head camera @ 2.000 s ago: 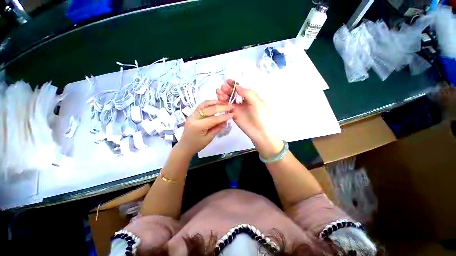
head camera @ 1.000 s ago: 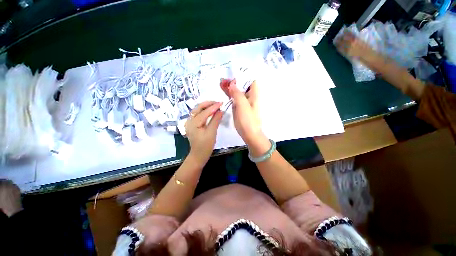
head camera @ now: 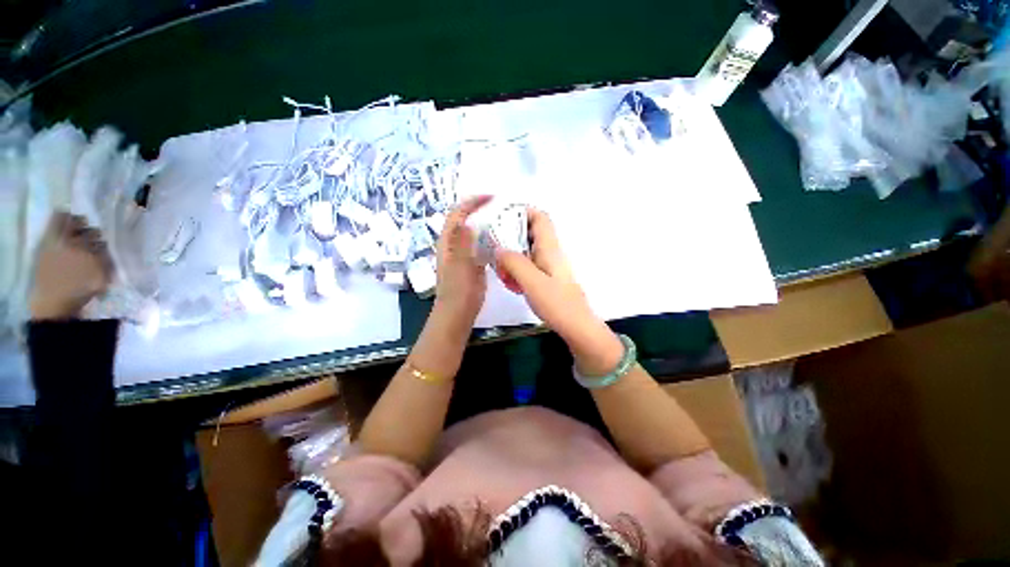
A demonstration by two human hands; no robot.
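Observation:
My left hand (head camera: pixel 461 257) and my right hand (head camera: pixel 539 269) are together above the paper sheets (head camera: pixel 653 233), near the bench's front edge. Between them they hold a coiled white cable (head camera: pixel 507 229) with a white block end; the fingers hide part of it. A pile of unbagged white cables (head camera: pixel 343 188) with block ends lies on the sheets to the left of my hands. One small white cable piece (head camera: pixel 178 239) lies apart, further left.
Another person's hand (head camera: pixel 72 266) is in the frosty plastic bags at far left. A bottle (head camera: pixel 738 51), a blue cloth bundle (head camera: pixel 643 115) and bagged units (head camera: pixel 875 122) are beyond. The large carton (head camera: pixel 919 410) is at lower right, a smaller carton (head camera: pixel 238 465) at lower left.
The white cable now shows coiled between my hands, which have come closer together. The other person's arm at right has withdrawn from the bagged units. Another hand has reached into the bags at left.

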